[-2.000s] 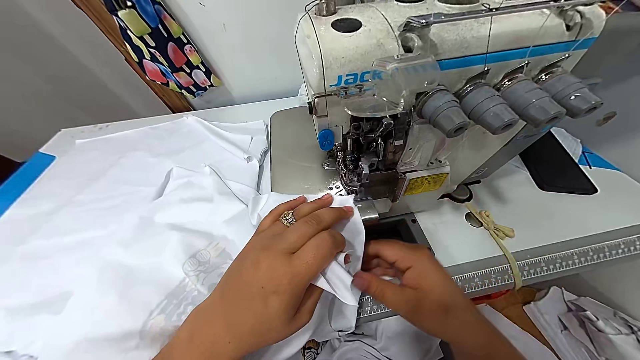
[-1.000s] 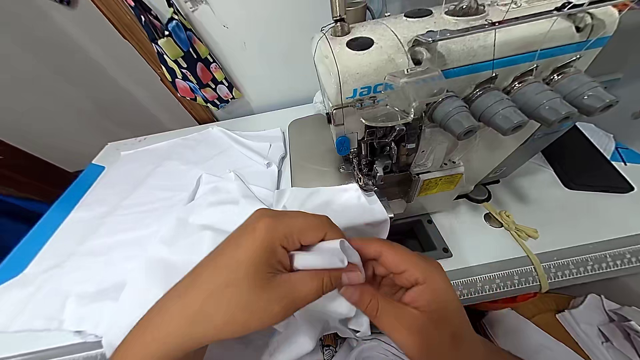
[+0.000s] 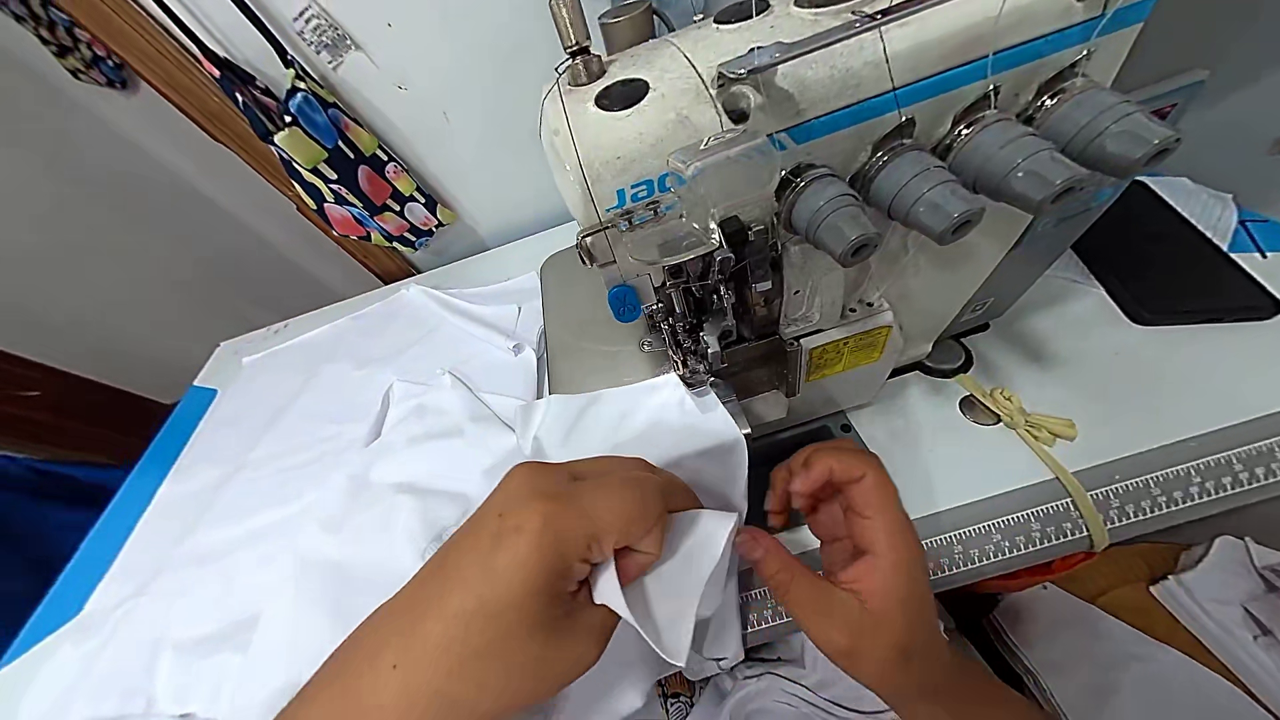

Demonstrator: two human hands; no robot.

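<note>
White fabric [image 3: 300,500] covers the left of the sewing table, and its edge runs under the presser foot area of a Jack overlock sewing machine [image 3: 640,150]. My left hand [image 3: 600,540] grips a folded portion of this fabric just in front of the machine, its fingertips partly hidden in the cloth. Beside it on the right, my right hand [image 3: 850,550] has its fingers curled and apart, the thumb close to the fabric's edge. Whether that thumb touches the cloth is hard to tell. No cloth shows between the right fingers.
A measuring tape strip [image 3: 1180,480] lines the table's front edge, with a yellowish tie [image 3: 1030,425] around it. A black phone-like slab [image 3: 1170,260] lies at the right. More white garments [image 3: 1100,640] are below the edge. A patterned cloth [image 3: 350,170] hangs behind.
My right hand has come away from the folded cloth that both hands pinched a second ago, and its fingers have spread. My left hand still holds the fabric.
</note>
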